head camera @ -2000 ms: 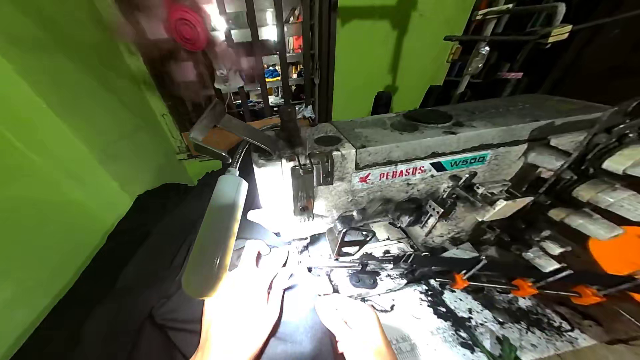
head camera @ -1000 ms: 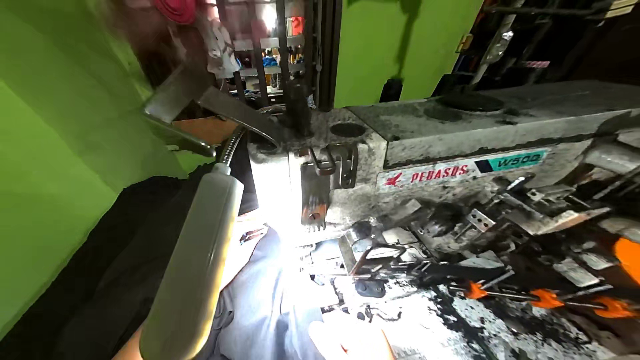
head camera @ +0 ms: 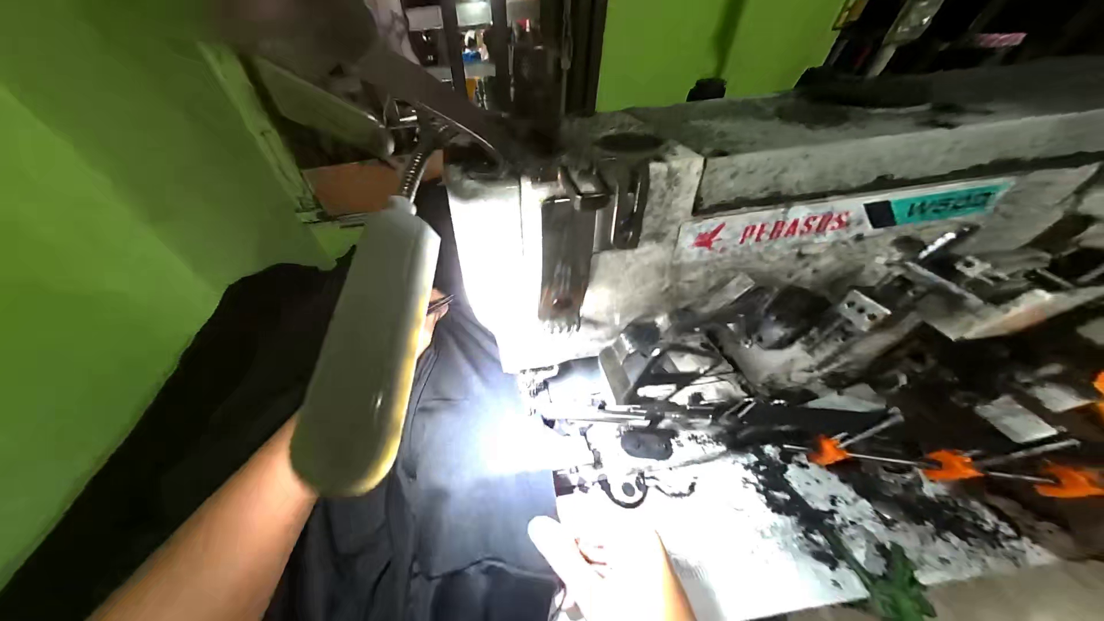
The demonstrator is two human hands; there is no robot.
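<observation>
Dark grey fabric (head camera: pixel 483 509) lies at the left of a Pegasus sewing machine (head camera: pixel 776 190), below its needle area (head camera: pixel 561 319). My left hand (head camera: pixel 434 321) is mostly hidden behind the elongated lamp (head camera: pixel 366 362); a bit of it shows at the fabric's far left edge, with a thin dark pointed thing beside it. Whether it holds that thing, I cannot tell. At the bottom, my right hand (head camera: pixel 608 565) is beside the fabric's right edge, its fingers partly curled and washed out by glare. Its grip is unclear.
A green wall (head camera: pixel 103 216) rises at the left. The lamp's flexible metal neck (head camera: pixel 416 168) runs up behind the machine head. Metal guides and rods with orange clips (head camera: pixel 949 466) extend at the right, over a worn, black-stained machine bed (head camera: pixel 802 517).
My left hand has moved away from the needle area and my right hand, to behind the lamp. The fabric between the hands now lies more spread out. The view has moved closer.
</observation>
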